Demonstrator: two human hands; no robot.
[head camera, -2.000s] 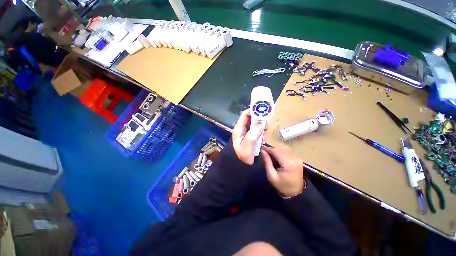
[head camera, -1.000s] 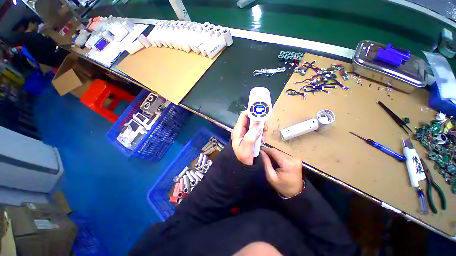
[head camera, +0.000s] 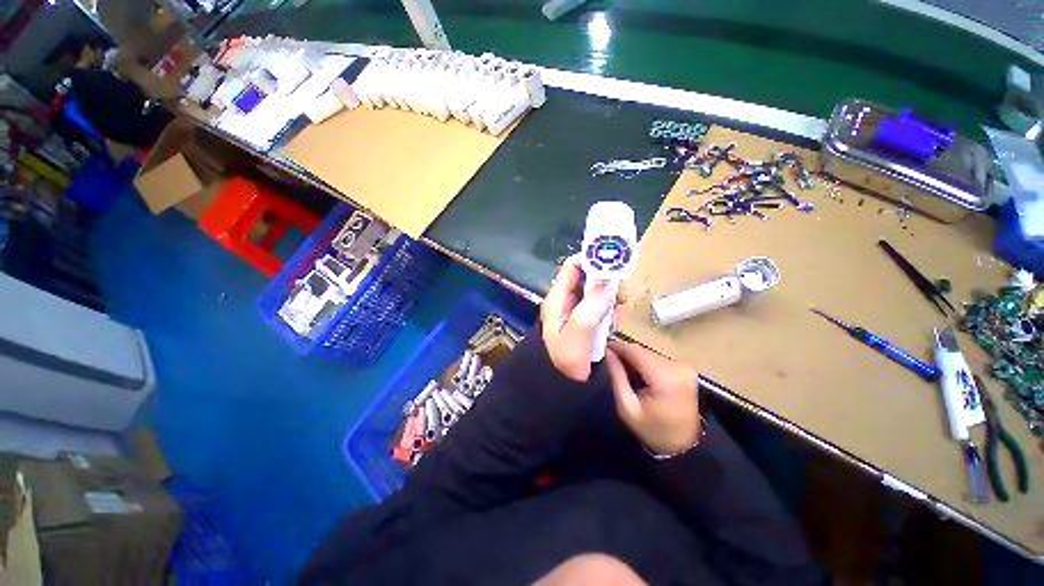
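Note:
A white handheld fan unit (head camera: 610, 238) stands upright above the bench's front edge, its round dark blue-and-white face turned towards me. My left hand (head camera: 570, 324) is closed around its handle. My right hand (head camera: 661, 401) is just right of the handle's lower end, thumb and fingertips close together; whether they touch the handle or hold something small I cannot tell. A white handle housing shell (head camera: 698, 300) with an empty ring head lies on the brown board (head camera: 790, 326) to the right.
Small motors with leads (head camera: 744, 189), a blue screwdriver (head camera: 893, 351), black tweezers (head camera: 912, 272), a white glue bottle (head camera: 957, 383), green pliers (head camera: 1007, 452) and circuit boards (head camera: 1007, 332) lie rightward. White units (head camera: 447, 92) line the far left. A blue crate (head camera: 378, 429) holds parts below. A person (head camera: 103, 97) sits far left.
The whole view has shifted slightly, so the bench things appear a little further right and lower. The left hand still holds the fan unit; the right hand has barely moved.

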